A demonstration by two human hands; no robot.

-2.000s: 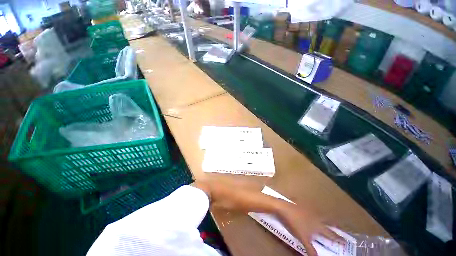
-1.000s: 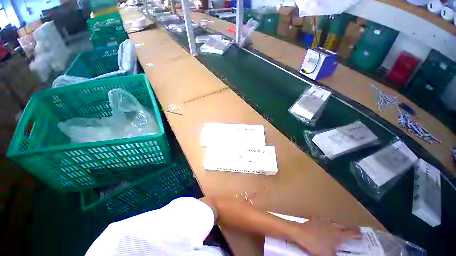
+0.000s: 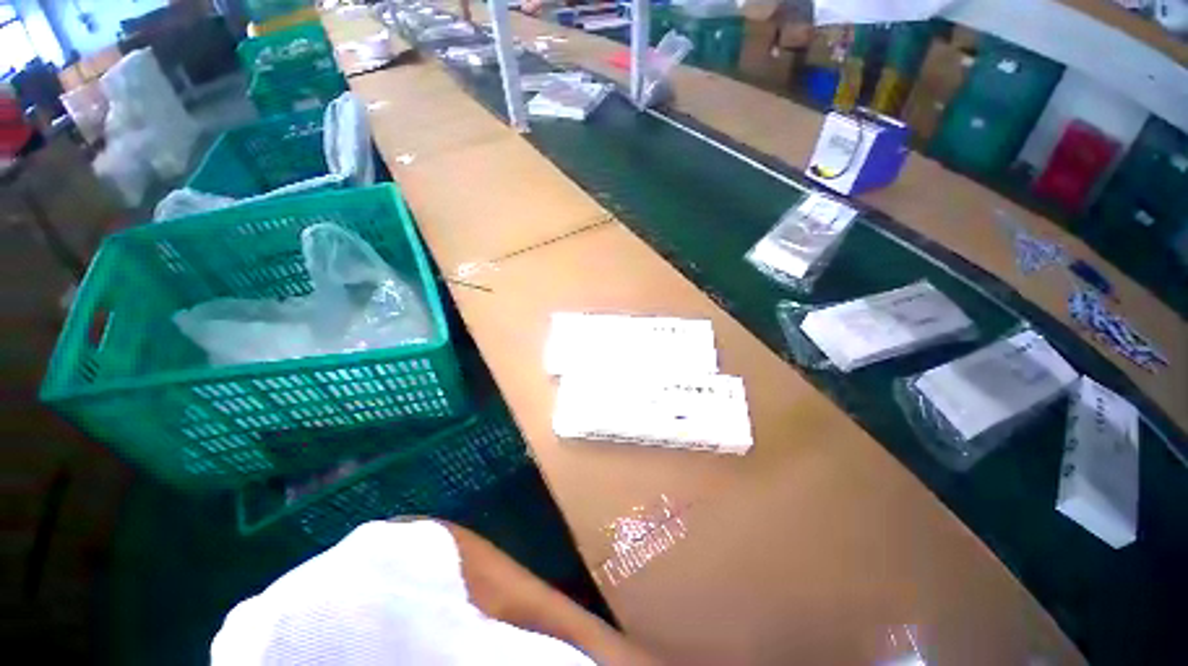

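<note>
My left forearm (image 3: 528, 601) comes out of a white sleeve (image 3: 345, 605) at the bottom; the left hand is cut off by the lower edge. My right hand is not in the picture. Two white product boxes (image 3: 629, 347) lie side by side on the cardboard bench cover (image 3: 808, 546). A small shiny piece of clear plastic bag (image 3: 905, 644) shows at the bottom edge. Bagged boxes (image 3: 886, 325) lie on the dark green conveyor belt (image 3: 678, 195), with a white box (image 3: 1098, 462) at their right end.
A green plastic crate (image 3: 326, 377) with loose clear plastic stands at left, more crates behind it. A metal upright (image 3: 507, 65) rises at the belt's near edge. Across the belt are a blue-and-white box (image 3: 857, 152) and loose grey-white sticks (image 3: 1114, 325).
My left hand has moved down out of the picture, away from the box and bag it lay on; these have also left view. The items on the belt have shifted slightly in the picture.
</note>
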